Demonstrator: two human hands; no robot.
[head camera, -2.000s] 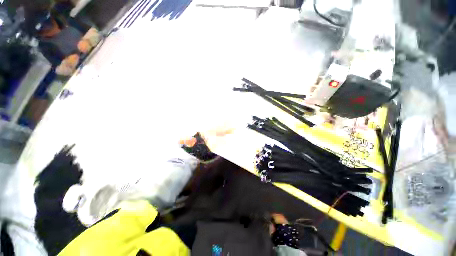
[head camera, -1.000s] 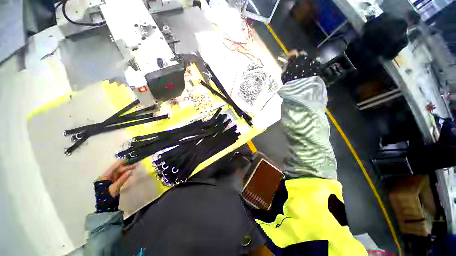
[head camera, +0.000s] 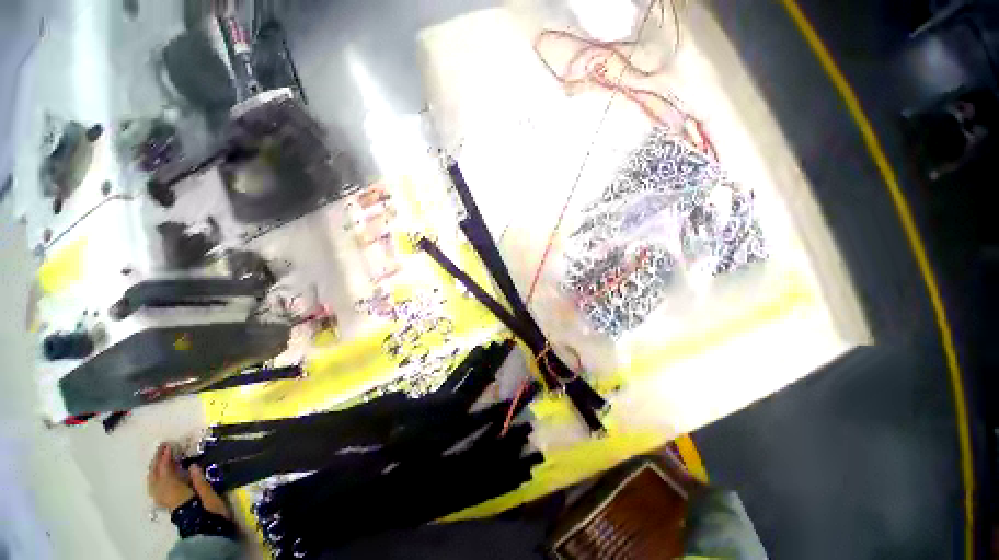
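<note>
Black webbing straps (head camera: 394, 470) lie in two overlapping bundles along the near edge of the table, with silver rings at their left ends. My left hand (head camera: 184, 483) is at the left end of the upper bundle, its fingers against the strap ends; blur hides whether it grips one. Two more black straps (head camera: 482, 290) lie crossed to the right, with thin orange-red cord (head camera: 597, 66) running down over them. Small silver rings (head camera: 416, 345) are scattered near the machine. My right hand is not visible; only a grey-green sleeve (head camera: 723, 527) shows at the bottom right.
The sewing machine's dark front cover (head camera: 175, 366) is at the left. A clear bag of silver rings (head camera: 657, 235) lies on the right of the table. A brown box-like object (head camera: 624, 514) is below the table edge. A yellow floor line (head camera: 898, 197) runs down the right.
The view has moved closer to the machine and straps. My left hand now touches the strap ends. My right arm, earlier stretched out at the right, shows only as a sleeve at the bottom.
</note>
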